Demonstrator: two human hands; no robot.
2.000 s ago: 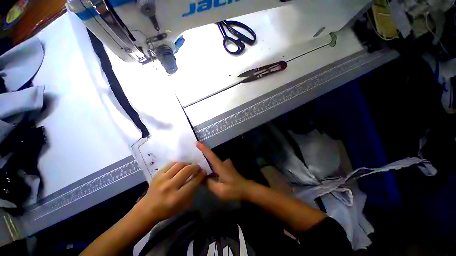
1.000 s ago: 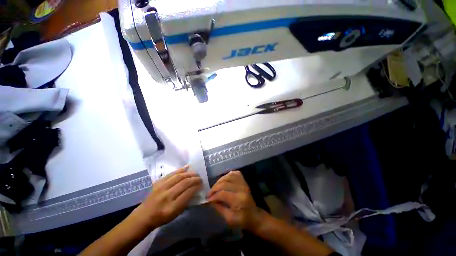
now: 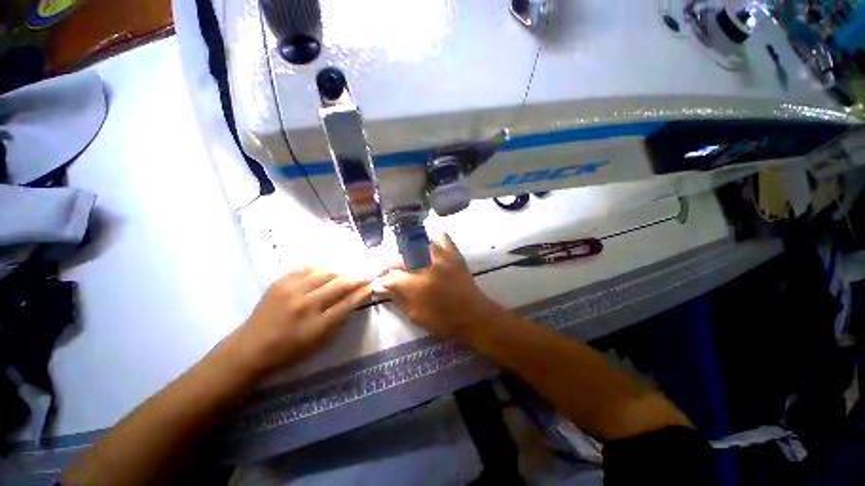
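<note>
A white panel (image 3: 261,228) with a narrow black stripe (image 3: 224,90) lies on the table left of the machine head and runs under its left end. My left hand (image 3: 299,318) rests on the panel, its fingertips pressing the cloth's near edge. My right hand (image 3: 432,292) pinches the same edge, just in front of the presser foot area, and its fingertips nearly touch those of my left hand. The white sewing machine (image 3: 408,157) hangs over the work. The needle and the cloth under it are hidden by glare and by my right hand.
Dark-red snips (image 3: 560,250) lie right of my right hand, beside a thin dark rod (image 3: 631,228). Scissors handles (image 3: 512,201) show partly behind the machine head. White and black garment pieces (image 3: 43,216) are heaped at the left. A measuring scale (image 3: 379,377) runs along the table's front edge.
Both hands have moved from the table's front edge up to the needle area, taking the panel's near end with them. The view has moved closer to the machine head.
</note>
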